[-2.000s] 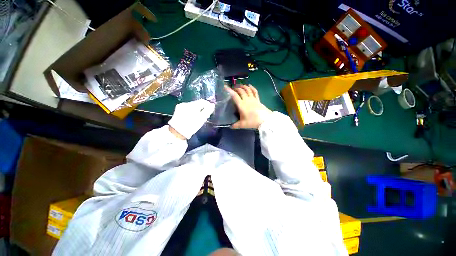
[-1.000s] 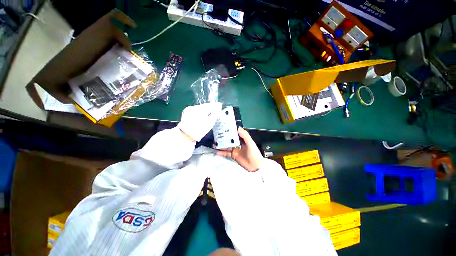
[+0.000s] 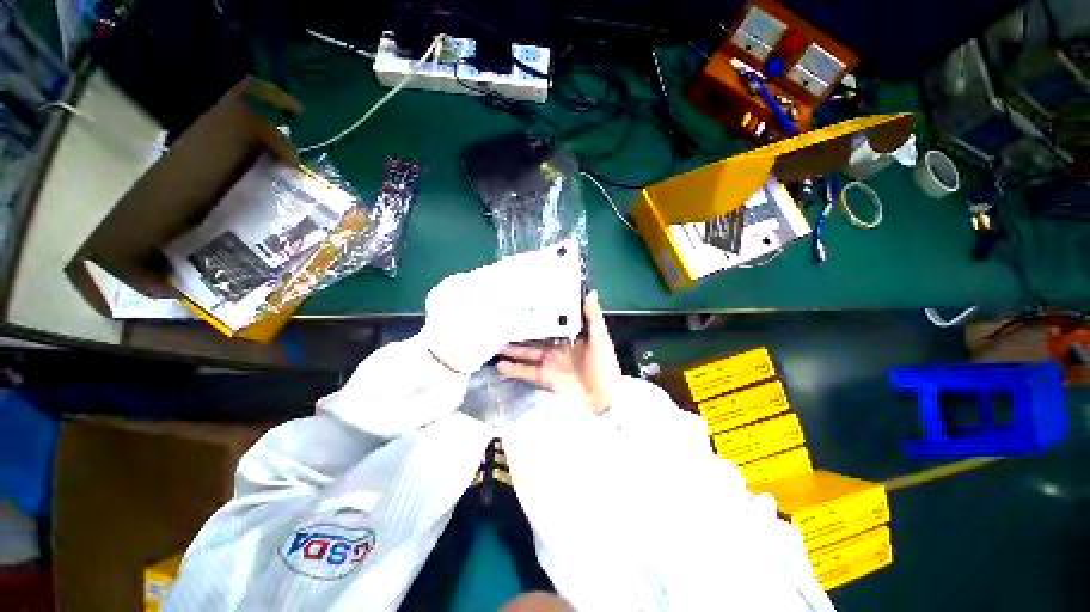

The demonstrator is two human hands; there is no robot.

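A flat set-top box [image 3: 562,285], its pale underside towards me, is held between my hands at the bench's front edge. A clear plastic bag [image 3: 544,227] stretches from it towards the back. My left hand [image 3: 488,301], in a white glove, lies over its left side. My bare right hand [image 3: 582,365] holds it from below and the right, fingers partly hidden under it. Another black set-top box [image 3: 508,167] lies on the green bench just behind, partly under the bag. A bagged remote control [image 3: 395,209] lies to the left.
An open yellow gift box [image 3: 257,325] with leaflet is at left, another [image 3: 669,245] at right. Behind are a white power strip [image 3: 460,74], cables and an orange-brown fixture [image 3: 777,66]. Tape rolls [image 3: 861,204] lie right. Closed yellow cartons [image 3: 747,412] and a blue stool-like object [image 3: 980,410] stand below.
The set-top box has come off the bench into both hands, pale side now showing. The bag now extends back over the other box. The camera view has shifted.
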